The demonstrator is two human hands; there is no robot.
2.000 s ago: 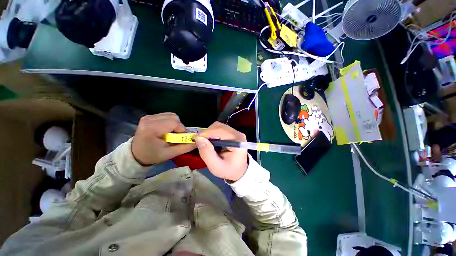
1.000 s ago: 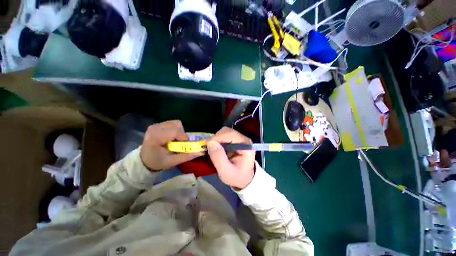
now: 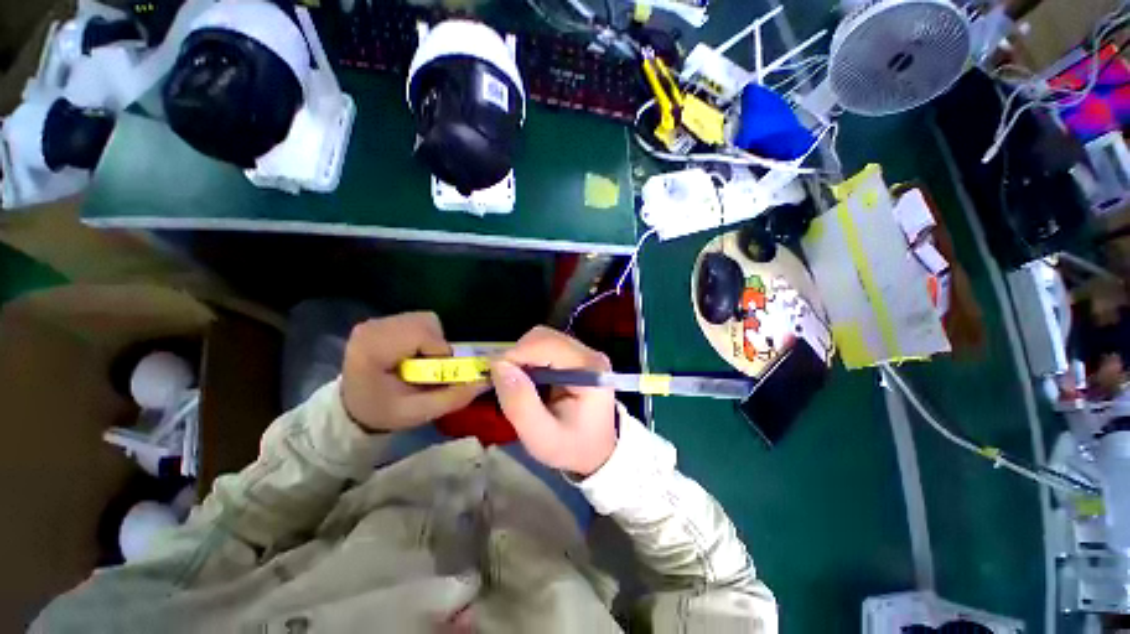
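Observation:
My left hand holds a yellow tape roll, seen edge-on, above my lap. My right hand grips a long thin tool, a pen or craft knife, with a dark part, a yellow band and a pale end pointing right. The tool's left end meets the roll between my fingertips. I cannot tell whether it is a pen or a knife.
Cameras stand on the green bench ahead. Right are a mouse on a round pad, a black phone, a small box and a fan. A carton of cameras is left.
The view has shifted slightly, moving the bench and its items in the picture. Both hands keep their hold on the roll and the tool, with small shifts.

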